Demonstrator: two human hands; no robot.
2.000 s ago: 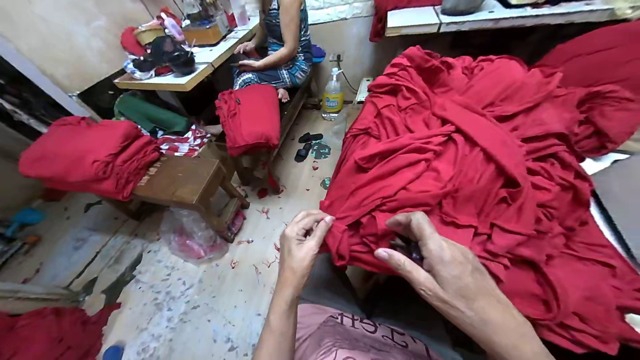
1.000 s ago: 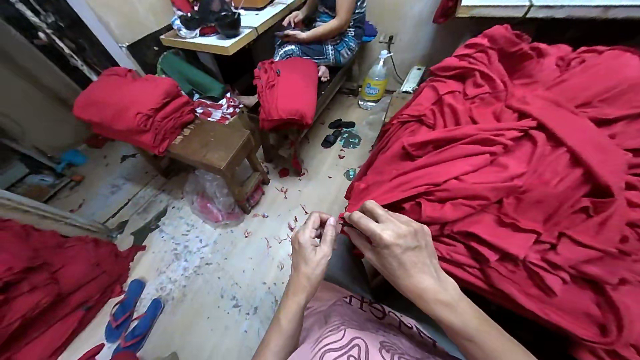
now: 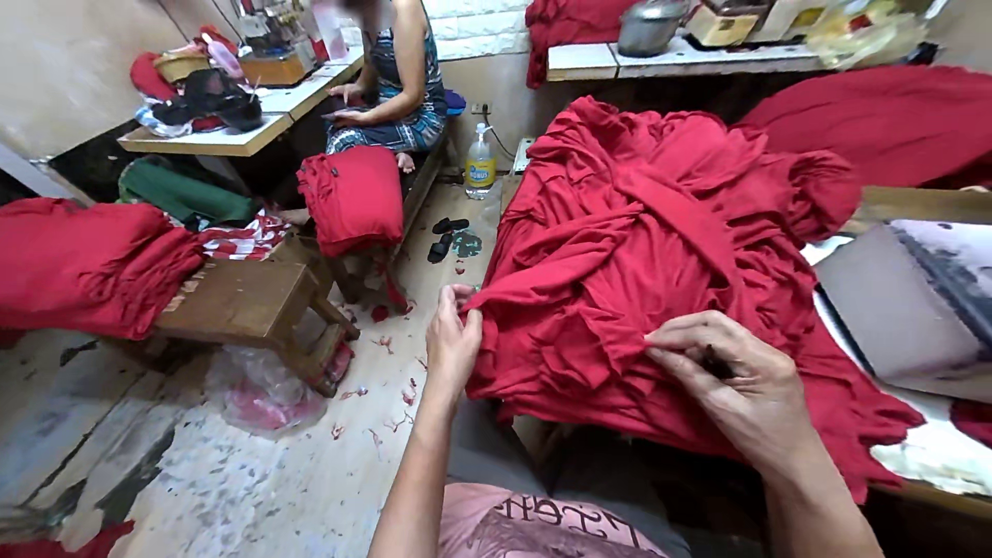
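Note:
A large heap of red fabric (image 3: 612,256) lies before me on the right. My left hand (image 3: 456,329) pinches an edge at the heap's near left corner between thumb and fingers. Farther right, my right hand (image 3: 732,387) grips another bit of the same red fabric between thumb and forefinger. A small dark object, too hidden to name, sits within the curled fingers of my right hand. The cloth between both hands hangs in loose folds.
Folded red fabric (image 3: 85,260) lies on a wooden stool (image 3: 240,302) at left; another red stack (image 3: 353,198) lies nearer a seated person (image 3: 403,85). A plastic bottle (image 3: 480,167) and black slippers (image 3: 440,246) are on the floor. A grey sewing machine part (image 3: 899,294) stands right.
My hands, close together one second ago, are now wide apart, both on the heap's fabric. The view has shifted.

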